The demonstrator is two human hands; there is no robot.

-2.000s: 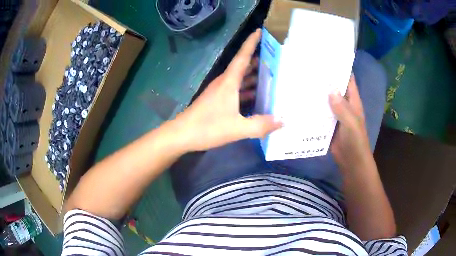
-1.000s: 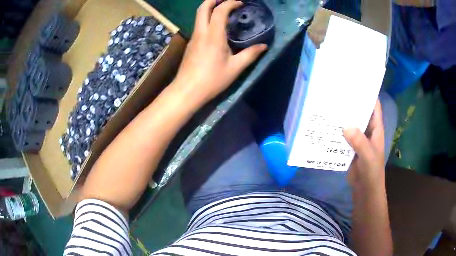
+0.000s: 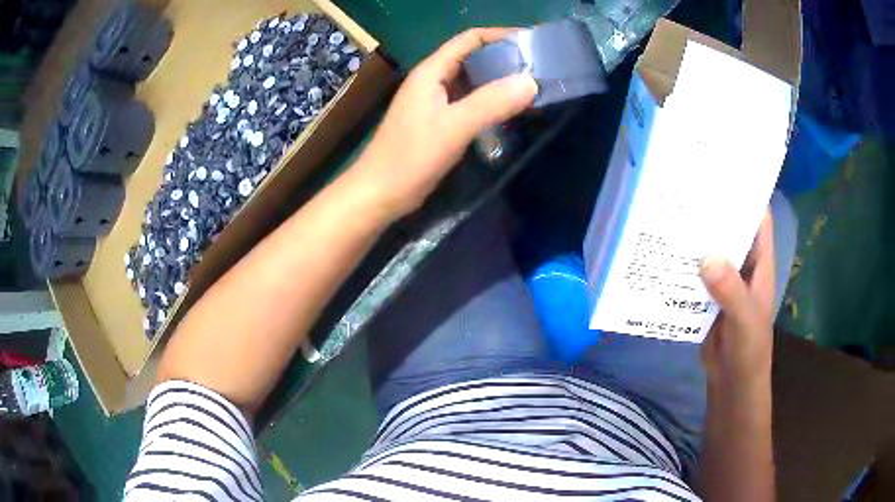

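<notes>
My left hand [image 3: 432,123] grips a dark grey humidifier housing [image 3: 569,64] near the top middle, turned so its smooth side wall shows. Thumb and fingers are on its left end. My right hand [image 3: 738,294] holds the white and light blue retail box [image 3: 692,196] by its lower right edge, above my lap. The box's far end is open, with brown inner flaps raised. The housing is left of the box's open end, apart from it. Some of my right fingers are hidden behind the box.
A brown cardboard tray [image 3: 116,369] on the green bench holds a pile of small fittings [image 3: 236,137] and several grey housings [image 3: 110,127]. A bottle [image 3: 44,385] lies at lower left. A blue stool [image 3: 561,304] shows between my legs. Brown cardboard [image 3: 824,417] is at lower right.
My left hand left the box, took hold of the housing on the bench, and has lifted and tipped it toward the box. My right hand and the box have shifted right; the box's open end shows more.
</notes>
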